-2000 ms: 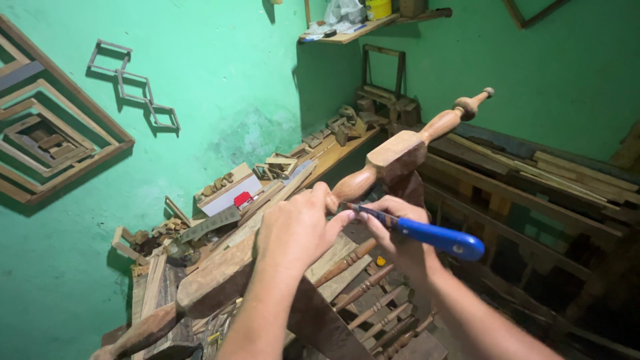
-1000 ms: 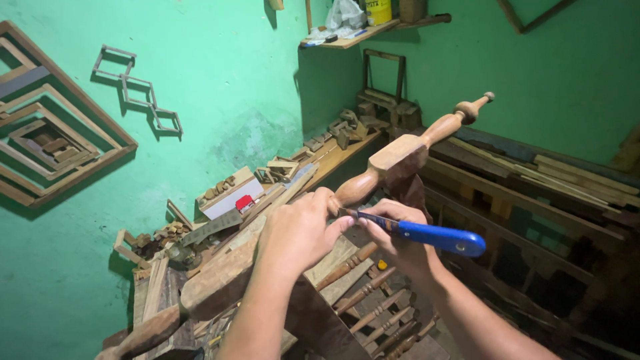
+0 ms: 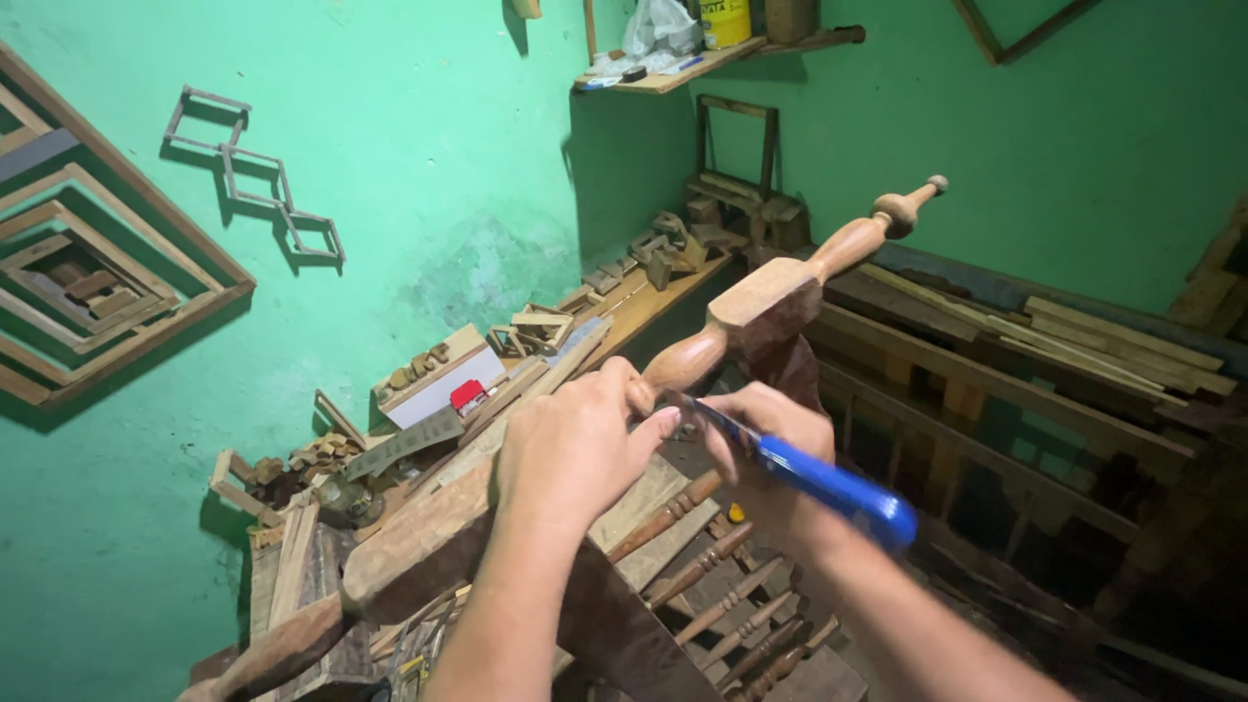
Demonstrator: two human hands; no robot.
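A turned wooden post (image 3: 765, 297) runs diagonally across the head view, with square blocks, rounded sections and a small knob at its upper right end. My left hand (image 3: 575, 439) grips the post below a bulbous section, its thumb pointing toward the blade. In my right hand (image 3: 770, 439) is a tool with a blue handle (image 3: 838, 492); its dark, narrow metal blade meets the post beside my left thumb. The handle sticks out to the lower right. The blade's tip and exact kind cannot be told. Turned spindles (image 3: 702, 564) lie below my hands.
Behind the post, a wooden bench (image 3: 673, 297) along the green wall carries wood offcuts and a red item (image 3: 468, 394). Stacked boards (image 3: 1121, 341) lie at right. A shelf (image 3: 673, 73) holds a yellow container (image 3: 725, 21). Wooden frames (image 3: 229, 292) hang at left.
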